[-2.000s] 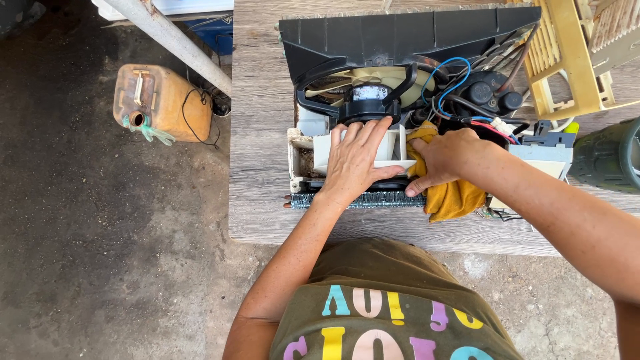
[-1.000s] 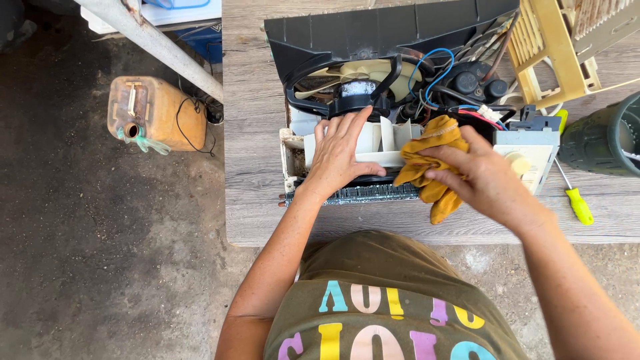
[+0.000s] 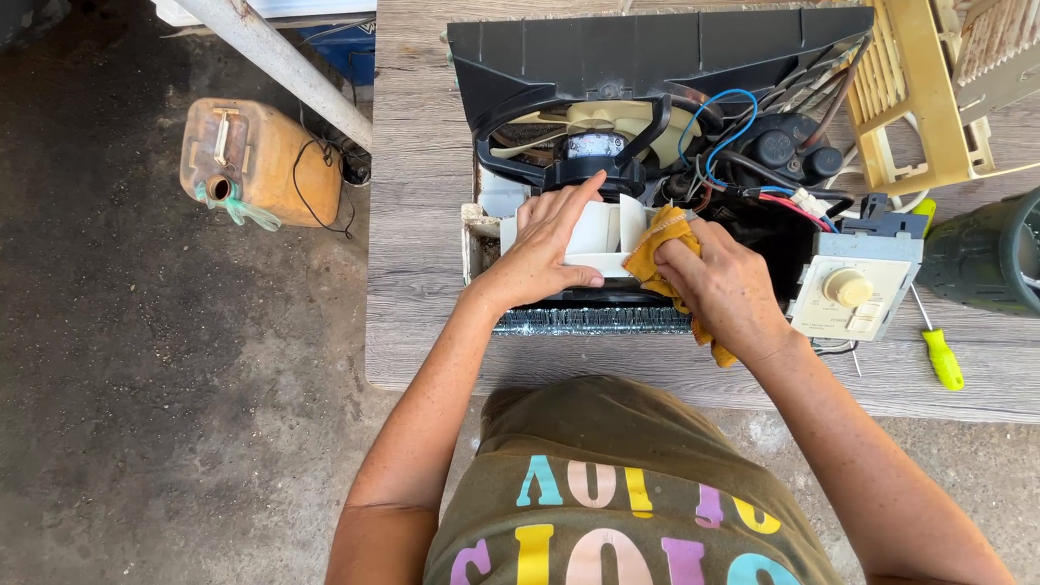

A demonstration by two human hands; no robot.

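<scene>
An opened window air conditioner point(image 3: 658, 61) lies on the table, its fan motor point(image 3: 595, 158), fan and wiring exposed. My left hand point(image 3: 543, 248) rests with spread fingers on a white plastic part point(image 3: 600, 227) in front of the motor, thumb on its lower edge. In my right hand point(image 3: 719, 280) a yellow cloth point(image 3: 660, 244) is bunched, pressed against the right end of that white part. Beneath both hands runs the finned coil point(image 3: 593, 319). The control panel point(image 3: 849, 292) with its knob is right of my right hand.
A yellow-handled screwdriver point(image 3: 942, 357) and a dark green bucket point(image 3: 987, 252) are at the right of the wooden table point(image 3: 431, 341). A yellowed plastic grille frame point(image 3: 910, 122) lies behind them. An orange jerrycan point(image 3: 260, 162) stands on the floor at left, near a white pole point(image 3: 280, 69).
My right hand has lifted the yellow cloth off the coil area and brought it to the white part. My left hand stays on the white part.
</scene>
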